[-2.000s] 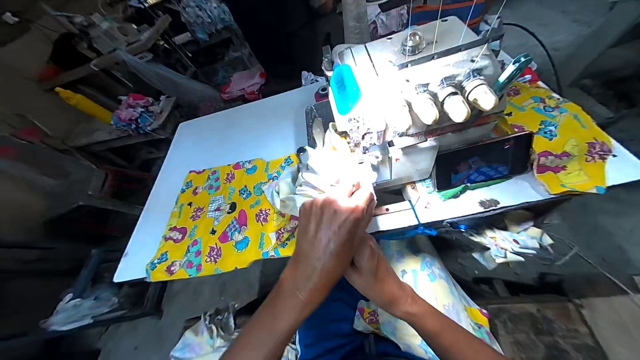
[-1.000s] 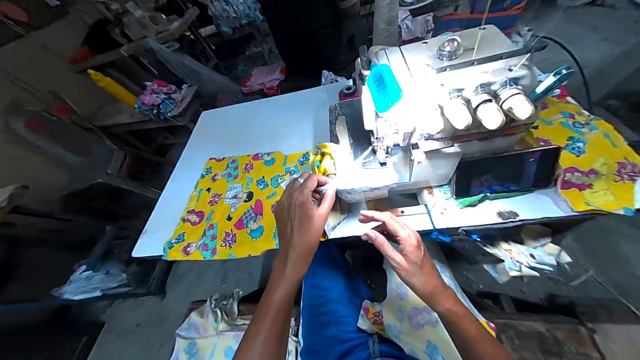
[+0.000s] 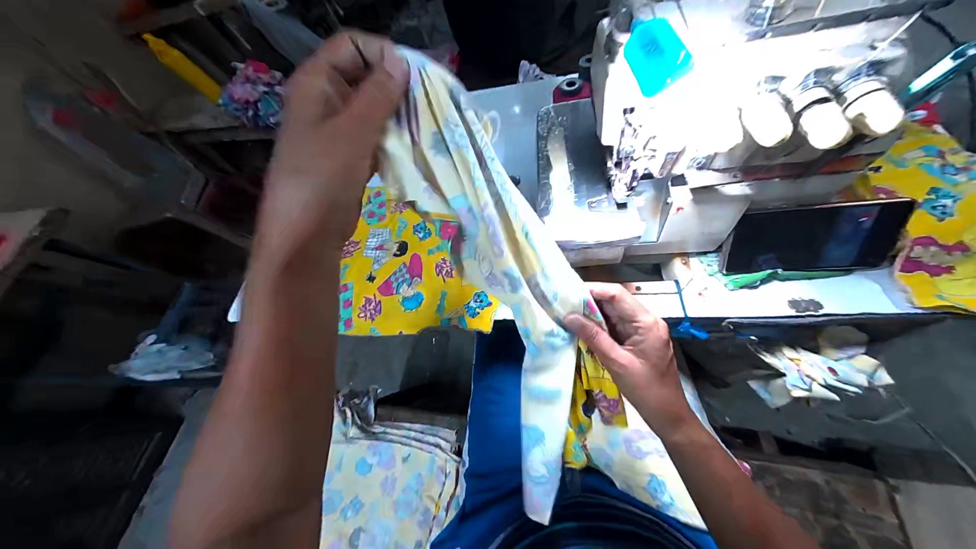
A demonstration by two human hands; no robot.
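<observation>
My left hand (image 3: 335, 99), raised at the upper left and slightly blurred, grips one end of a pale printed cloth (image 3: 488, 221). The cloth stretches down in folds to my right hand (image 3: 633, 343), whose thumb and fingers pinch it above my lap; its lower part hangs over my blue trousers. Yellow printed fabric shows below my right hand. Behind the held cloth, another yellow printed fabric piece (image 3: 396, 282) lies on the white table. The sewing machine (image 3: 709, 137), brightly lit, stands to the right of the cloth.
A phone (image 3: 820, 235) leans below the machine's thread knobs. More yellow fabric (image 3: 942, 221) lies at the table's right. Scraps (image 3: 823, 366) hang under the table edge. Pale printed cloth (image 3: 389, 480) rests at lower left. A blue tie (image 3: 690, 330) hangs at the table's front edge.
My left hand has risen to the upper left, lifting the pale cloth. My right hand, apart from any cloth one second ago, now holds it. The small yellow bunch beside the needle area no longer shows there.
</observation>
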